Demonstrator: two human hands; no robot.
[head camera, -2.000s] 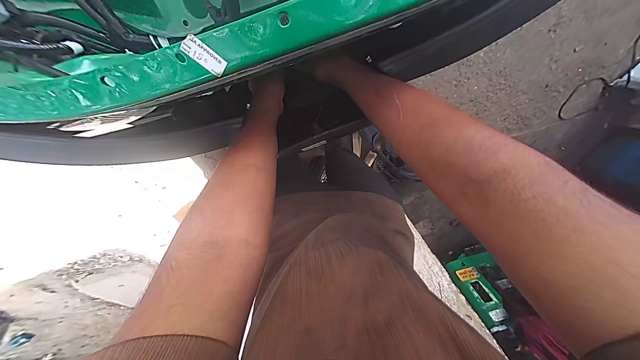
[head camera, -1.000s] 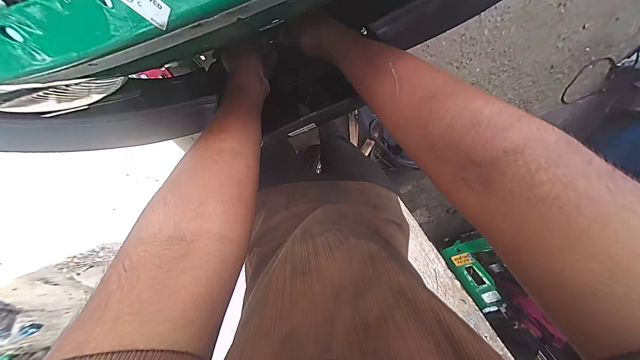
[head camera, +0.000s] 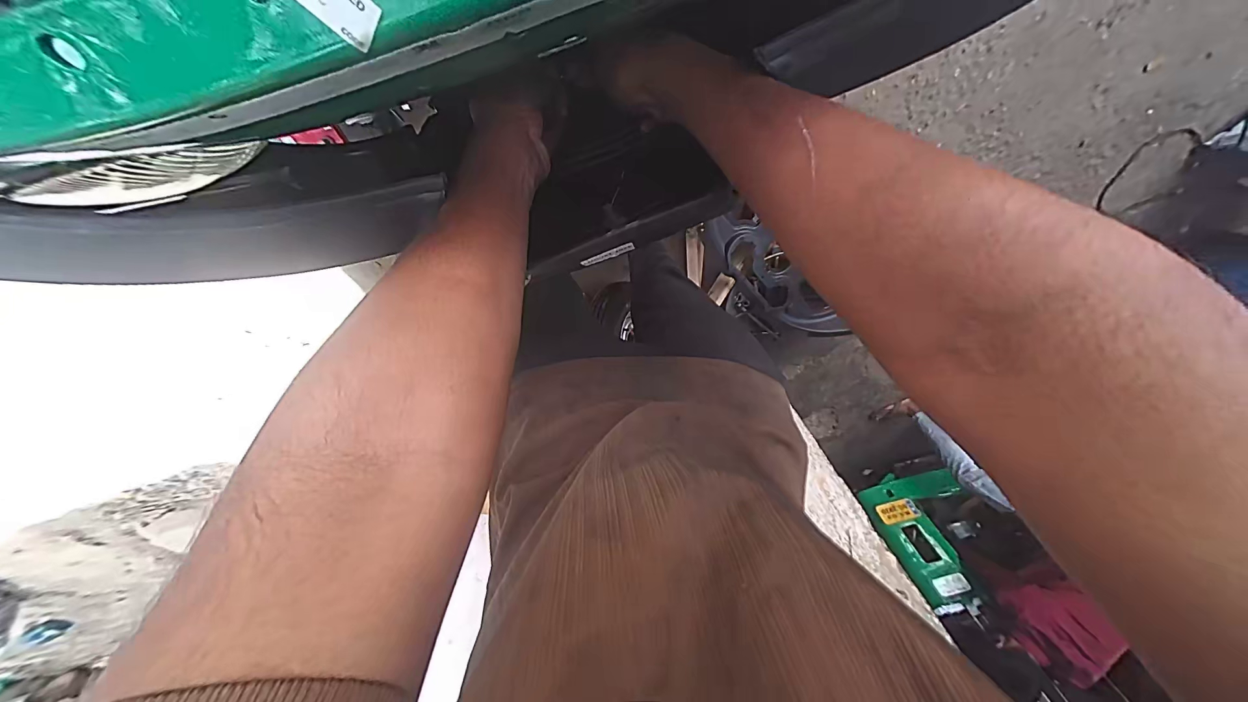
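Both my arms reach under the edge of a green painted vehicle body panel (head camera: 244, 49), into a dark recess behind a black bumper (head camera: 322, 210). My left hand (head camera: 512, 112) is in the recess, its fingers lost in shadow. Close to its right is my right hand (head camera: 648, 83), also mostly in shadow, with its fingertips hidden. What either hand touches or holds cannot be seen. A round ribbed lamp (head camera: 146, 174) sits between panel and bumper at the left. Below my hands runs a black crossbar (head camera: 634, 234) with a small label.
Past my right forearm, grey hubcap-like parts (head camera: 770, 273) lie on the ground, with a cable (head camera: 1150, 146) further right. At lower right are a green metal part with a yellow sticker (head camera: 912, 536), red cloth (head camera: 1063, 624) and part of another person's limb (head camera: 955, 453).
The view has shifted, and more of the lamp and the gap behind the bumper shows than two seconds ago. Both hands stay in the recess.
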